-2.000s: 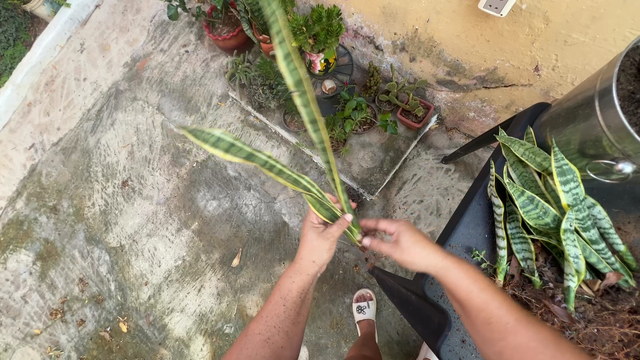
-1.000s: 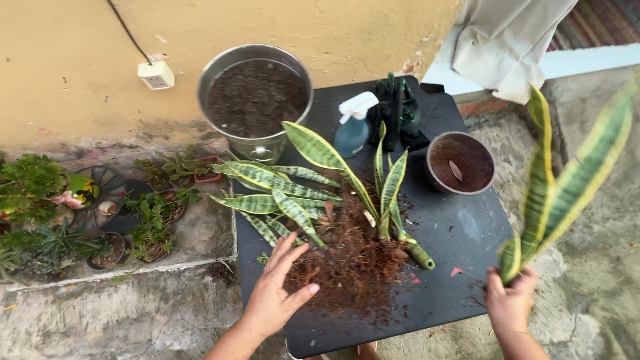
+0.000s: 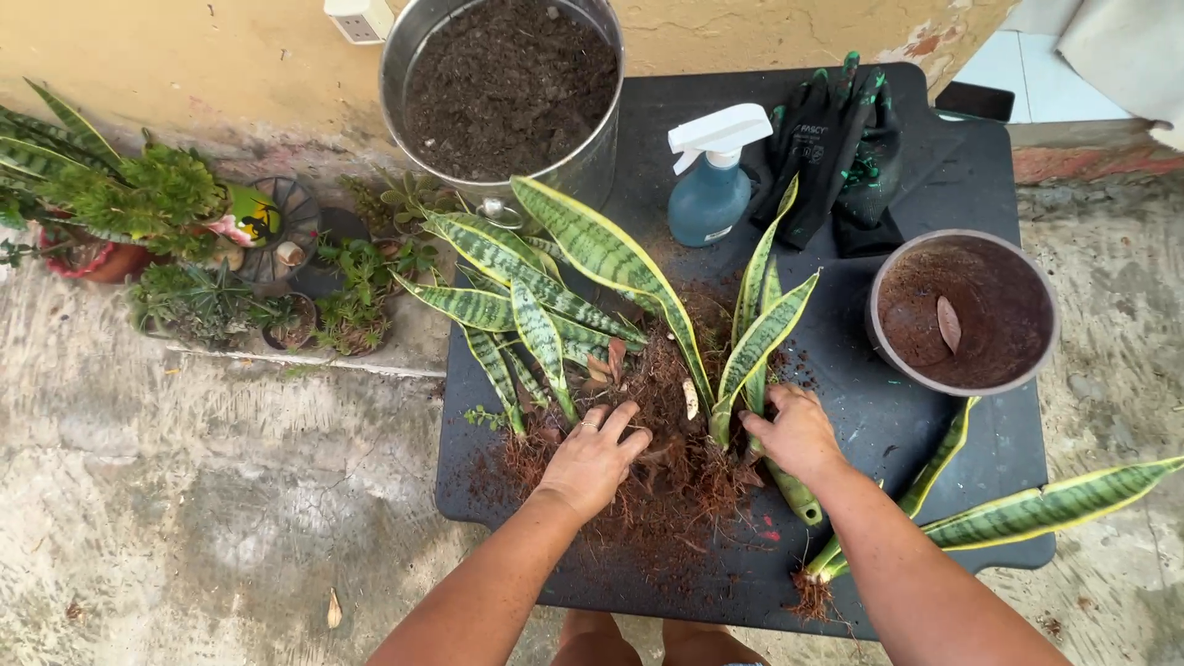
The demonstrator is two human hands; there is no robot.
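My left hand rests with spread fingers on the reddish root and soil mass in the middle of the black table. My right hand touches the base of an upright snake plant, its fingers partly curled; whether they grip it is unclear. Beneath that hand shows a green tool handle with a hole in its end. Several snake plants lean left of the roots. A separate snake plant with bare roots lies at the table's right front, partly behind my right forearm.
A metal bucket of dark soil stands at the back left. Behind the plants are a blue spray bottle and black work gloves. A brown plastic pot holds a dry leaf. Potted plants line the wall at left.
The separate snake plant, held in my right hand a second ago, now lies on the table's right front. Both hands have moved in to the roots and plant bases.
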